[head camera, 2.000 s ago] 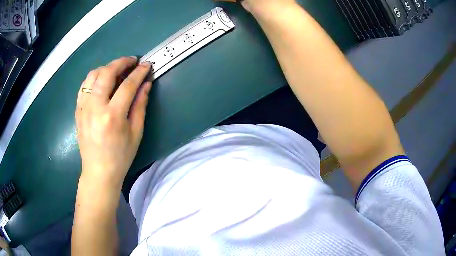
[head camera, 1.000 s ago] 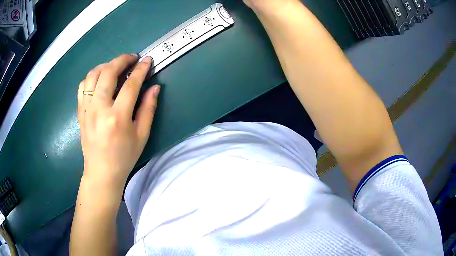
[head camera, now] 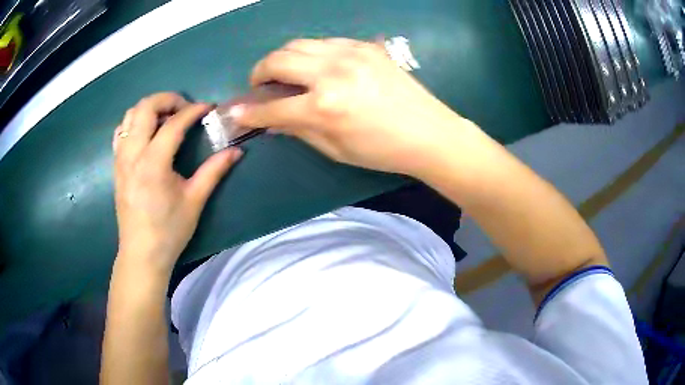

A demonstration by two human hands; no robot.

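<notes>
A silver fixture bar (head camera: 217,131) lies slantwise on the green bench, mostly covered by my right hand; its far end shows as a pale patch beyond the knuckles. My left hand (head camera: 167,154) is at the bar's near-left end, fingertips on its upper edge and thumb near its lower edge. My right hand (head camera: 342,98) is over the middle of the bar, blurred, its fingertips close to the left end. A reddish-brown patch shows at the right fingertips; whether it is a held block cannot be told.
A stack of fixture bars (head camera: 574,64) stands at the bench's right edge, with crinkled clear plastic (head camera: 665,34) beyond it. A long white rail (head camera: 143,46) curves along the back left. A red and yellow part (head camera: 9,46) shows at the top left corner. The green bench edge runs before my body.
My right hand has come down from the top edge of the picture onto the bar. My left hand stays at the bar's left end. The view has shifted, showing more of the stack.
</notes>
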